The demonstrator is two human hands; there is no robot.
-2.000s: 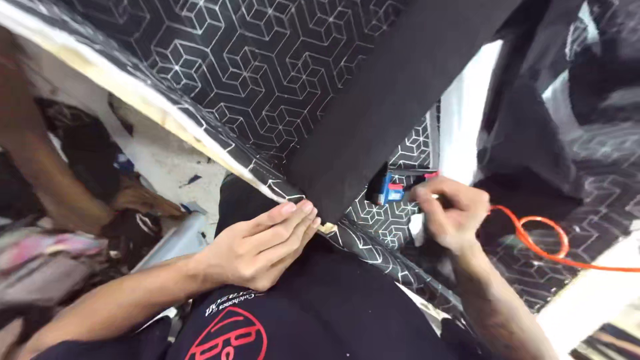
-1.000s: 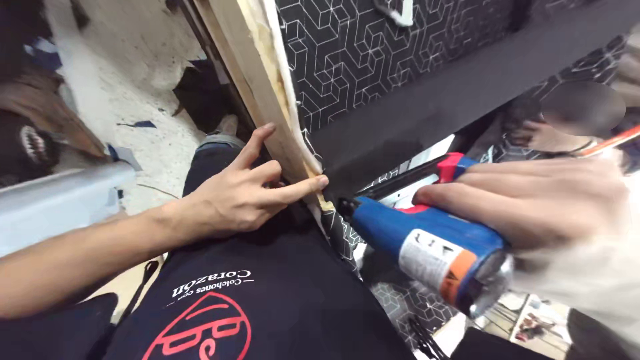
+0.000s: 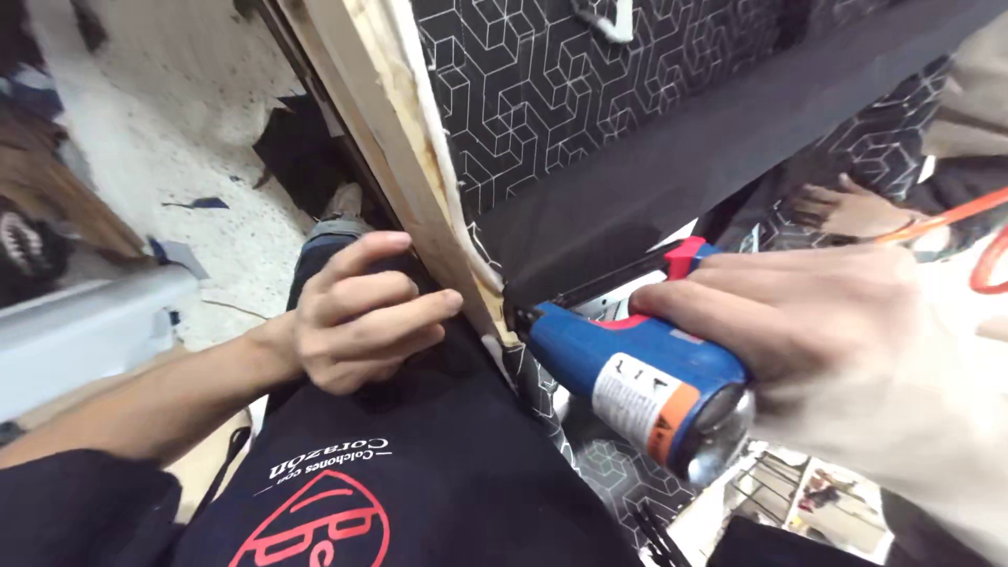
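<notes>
My right hand [image 3: 772,315] is wrapped around a blue and red pneumatic stapler [image 3: 630,362]. The tool's black nose touches or nearly touches the end of a wooden frame rail [image 3: 402,165], beside the black fabric strip [image 3: 630,205]. My left hand [image 3: 370,315] holds nothing; its fingers are apart and bent, with the fingertips at the rail's near side. Black upholstery fabric with white geometric lines [image 3: 543,87] covers the piece beyond the rail, with a pale padding edge between them.
Another person's hand [image 3: 850,209] rests on the patterned fabric at the right. An orange air hose [image 3: 961,213] runs by it. Dark fabric scraps [image 3: 299,150] lie on the pale floor [image 3: 213,102] at the left. A white panel [image 3: 94,339] stands at the left edge.
The stapler, by the fabric two seconds ago, is now at the rail's end in my right hand. My left hand has drawn back slightly from the rail's corner. The view has turned.
</notes>
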